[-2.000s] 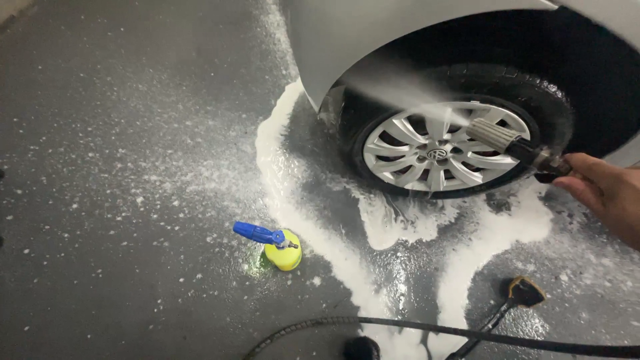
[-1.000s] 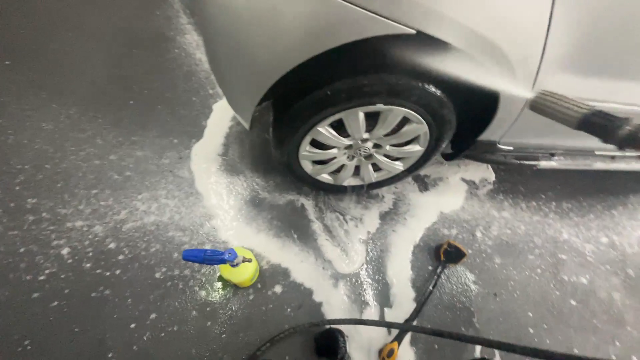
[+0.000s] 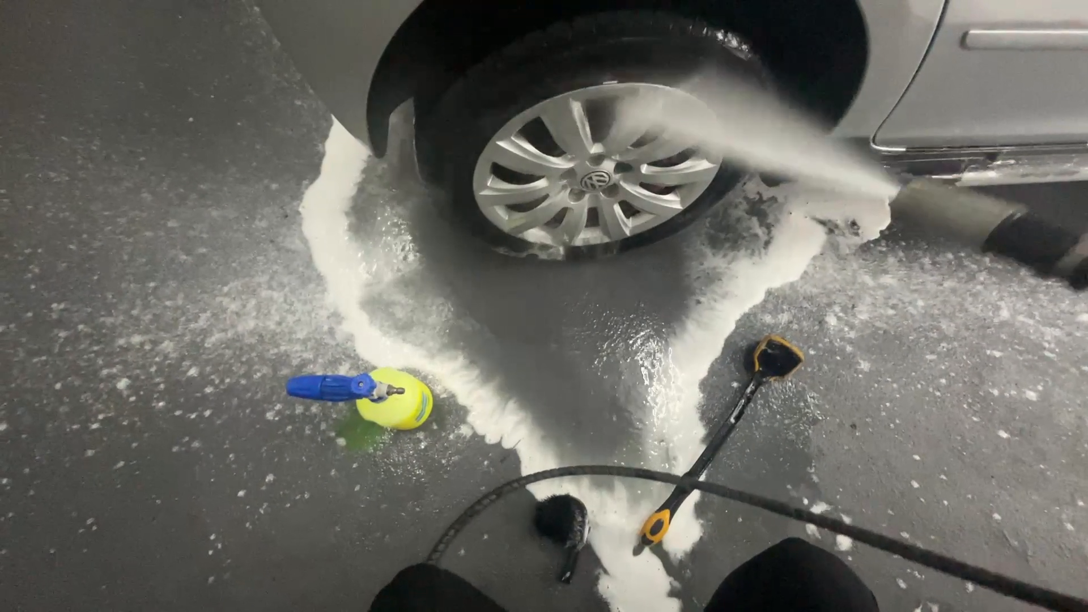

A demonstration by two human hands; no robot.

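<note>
A spray lance with a grey nozzle (image 3: 956, 208) and a black rear part comes in from the right edge. Only a blurred sliver of my right hand (image 3: 1079, 248) shows there, against the lance's rear; the rest is cut off. White spray leaves the nozzle toward the upper right of a silver alloy wheel (image 3: 595, 180) and its black tyre (image 3: 442, 161). My left hand is out of view. Below and left of the wheel, a yellow foam bottle (image 3: 395, 404) with a blue spray head (image 3: 331, 388) stands on the wet floor.
A silver car's body (image 3: 1003, 81) spans the top. White foam (image 3: 510, 416) streaks the dark floor. A long-handled brush (image 3: 722, 429) lies beneath a black hose (image 3: 790, 510) crossing the foreground. Nearer my dark-clad knees (image 3: 795, 578) lies a small black brush (image 3: 561, 518).
The lance first pointed across the wheel, then at the body right of the wheel arch; now its spray falls on the wheel from the right. The view has shifted and come nearer the wheel.
</note>
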